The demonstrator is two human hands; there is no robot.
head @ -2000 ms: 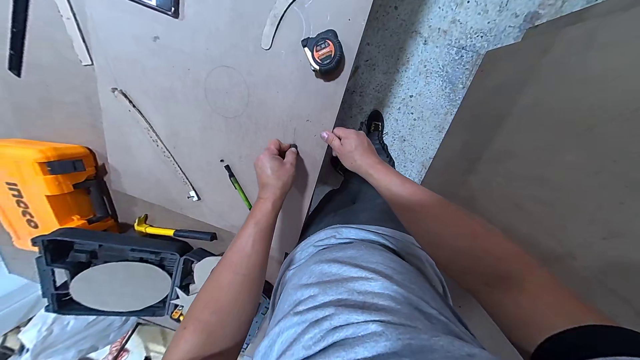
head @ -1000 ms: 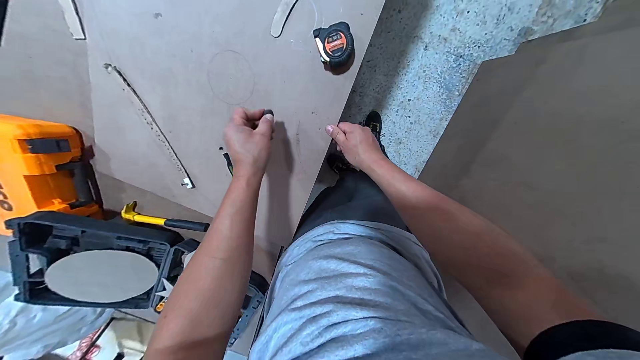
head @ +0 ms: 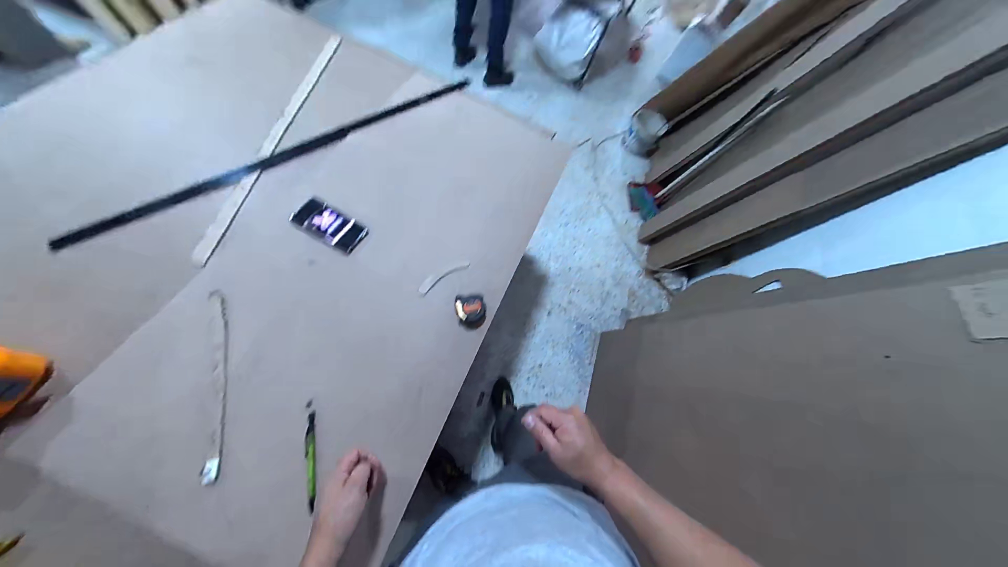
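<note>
My left hand (head: 352,490) rests low over the brown sheet board (head: 378,354), its fingers curled; whether something small is in them I cannot tell. Just left of it lies a green and black pen-like tool (head: 311,465). My right hand (head: 568,442) hangs beyond the board's edge, above my leg, with its fingers curled and nothing visible in it. Farther up the board are a tape measure (head: 470,311), a thin curved pale strip (head: 445,278) and a phone (head: 329,225). A narrow strip with a pale end (head: 211,470) lies to the left.
A long black bar (head: 197,189) crosses a pale wooden strip (head: 272,146) at the back. An orange case (head: 22,374) stands at far left. Another large board (head: 787,425) is at right, with stacked panels (head: 787,150) behind. A person's legs (head: 483,35) show at the top.
The view has swung up to show more of the far end. My left hand has moved back toward me, to beside the green tool. The right hand stays beyond the board's edge.
</note>
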